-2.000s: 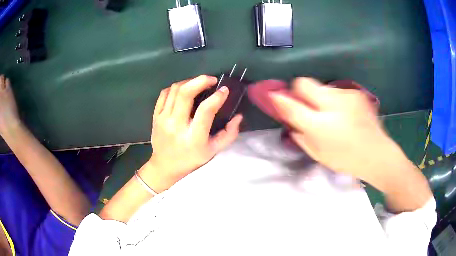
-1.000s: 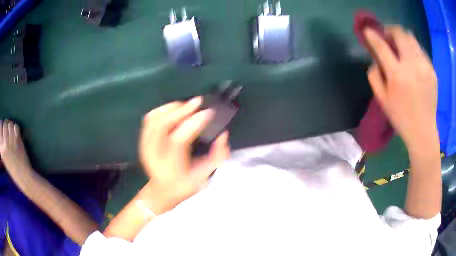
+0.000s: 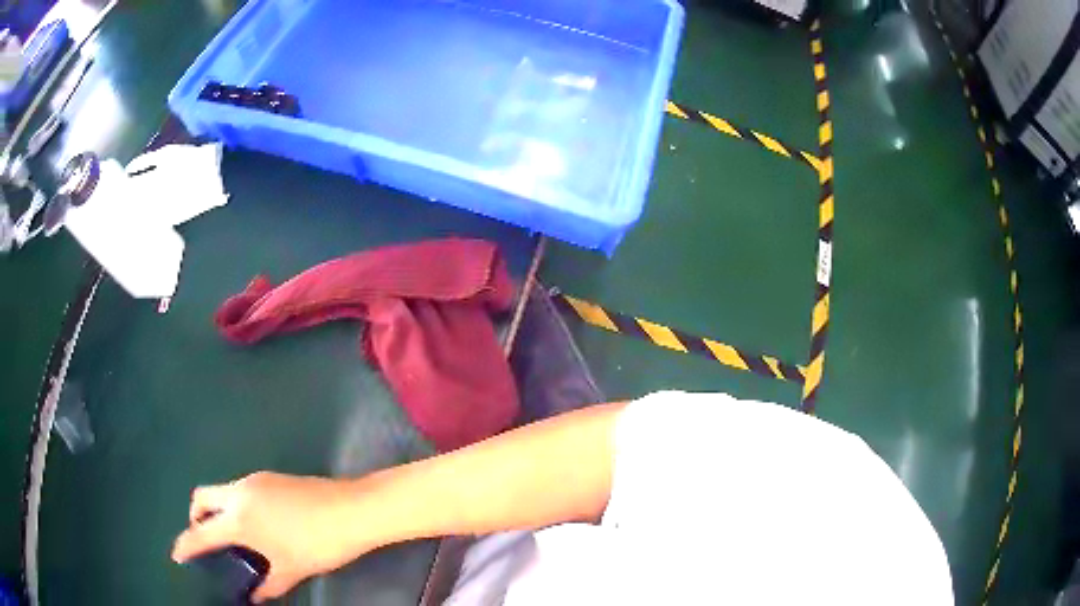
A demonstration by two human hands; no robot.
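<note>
My right hand [image 3: 278, 530] is at the lower left, at the end of an arm in a white sleeve. Its fingers curve around a black power adapter [image 3: 246, 571], which is mostly hidden under the hand. A crumpled dark red cloth [image 3: 444, 343] lies on the green bench, out of my hand. A blue bin [image 3: 474, 189] stands beyond the cloth; a short row of black adapters [image 3: 249, 97] sits in its left corner. My left hand is out of the picture.
A white glove [image 3: 130, 231] lies left of the cloth, with a round-topped item [image 3: 81, 178] beside it. A small clear piece [image 3: 74, 424] lies near the pale strip. Yellow-black tape [image 3: 663, 335] marks the green floor at right.
The view has swung right to the blue bin. My right hand has let go of the red cloth and now holds a black adapter. My left hand and the other person's arm have left the view.
</note>
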